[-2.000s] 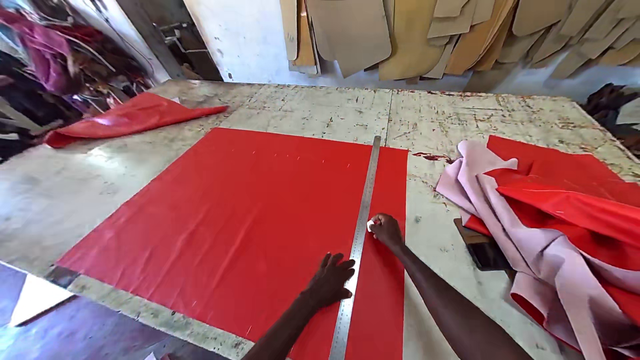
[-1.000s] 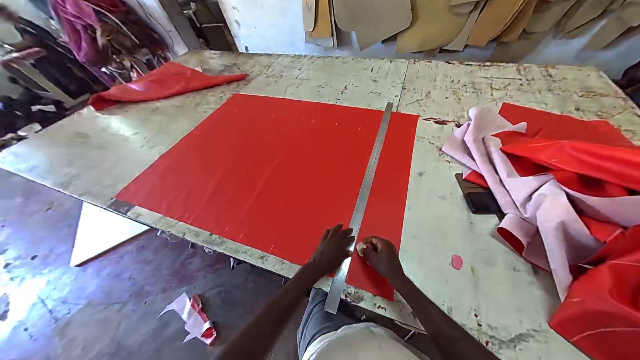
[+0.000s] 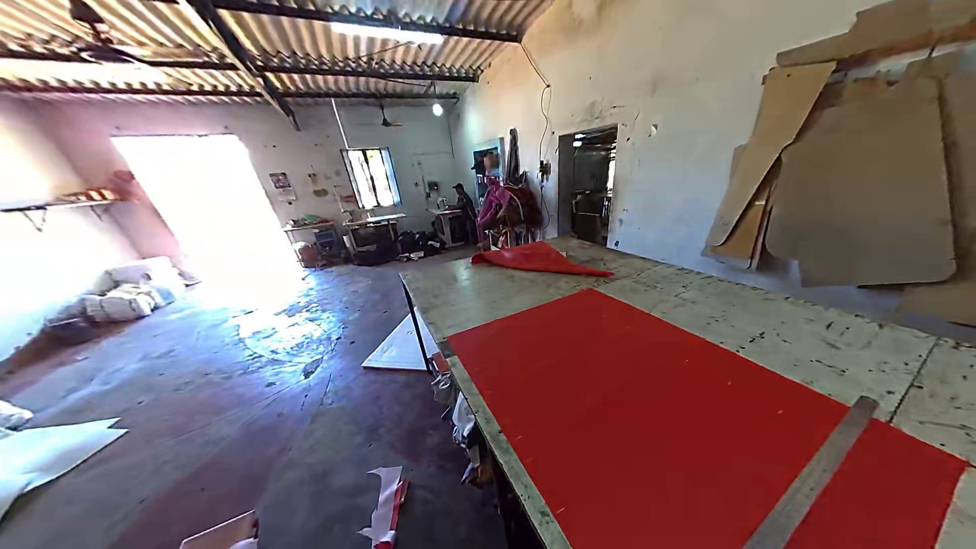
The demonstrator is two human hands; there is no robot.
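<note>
Neither my left hand nor my right hand shows in the head view now. A large red sheet of material (image 3: 656,427) lies flat on the worktable (image 3: 823,328). Across its right part rests a long metal ruler (image 3: 816,465), whose near end is cut off by the bottom of the view. Small pale marks dot the red sheet. A second, folded red piece (image 3: 534,258) lies at the table's far end.
Brown pattern templates (image 3: 862,183) hang on the right wall. A white sheet (image 3: 400,347) and scraps (image 3: 387,503) lie on the floor left of the table. Far back, a person (image 3: 463,202) is beside a sewing table. A doorway (image 3: 587,187) opens in the wall.
The view has swung up and left, toward the room. Both hands, earlier at the ruler on the red sheet, are out of view. The ruler still lies across the sheet.
</note>
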